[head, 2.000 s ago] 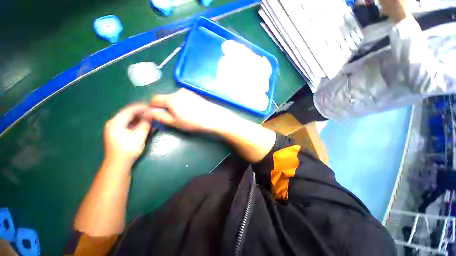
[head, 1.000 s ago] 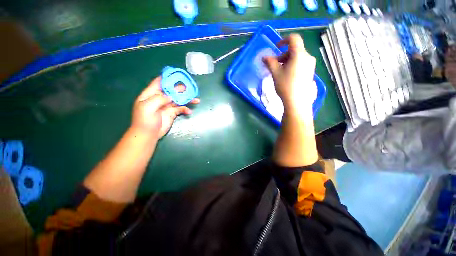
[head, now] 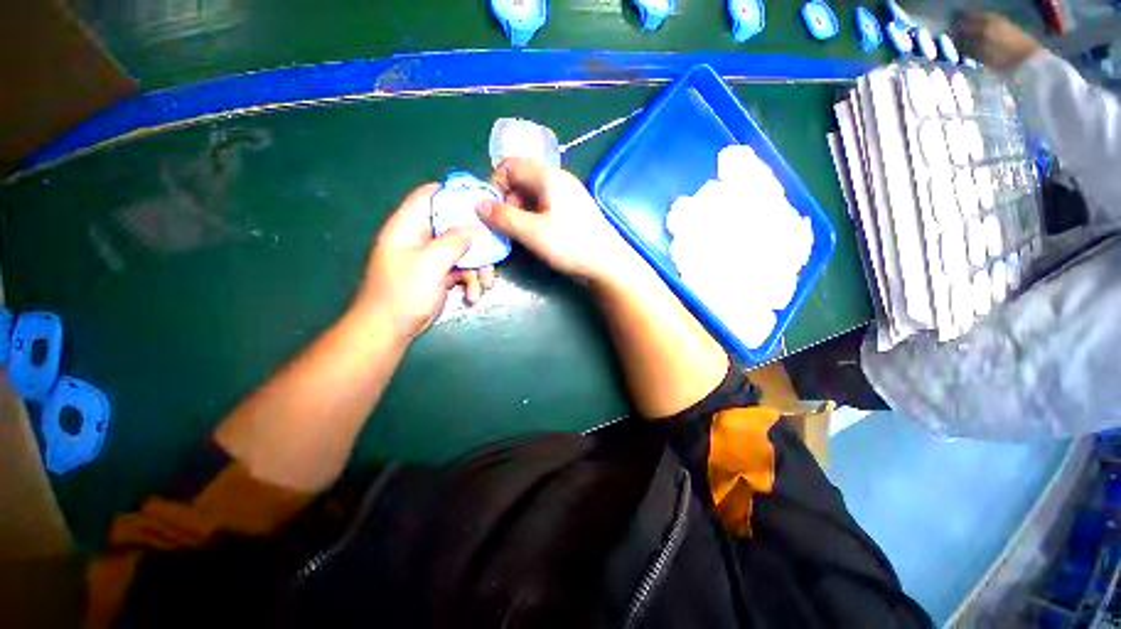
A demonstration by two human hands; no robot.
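Observation:
My left hand holds a blue plastic housing above the green bench. A whitish plastic lens covers the housing's face. My right hand has its thumb and fingertips on the lens at the housing's right side; the fingers partly hide the edge. The blue bin, right of my hands, holds a heap of whitish pieces. A whitish pad with a thin rod lies just beyond my right hand.
Loose blue housings lie at far left beside a cardboard carton. Blue units stand in a row beyond the blue rail. Stacked blister trays are at right, beside a person in a grey sleeve.
My right hand has left the bin and come to the housing in my left hand. The housing, open-centred before, now has a whitish lens over it. The view has shifted slightly.

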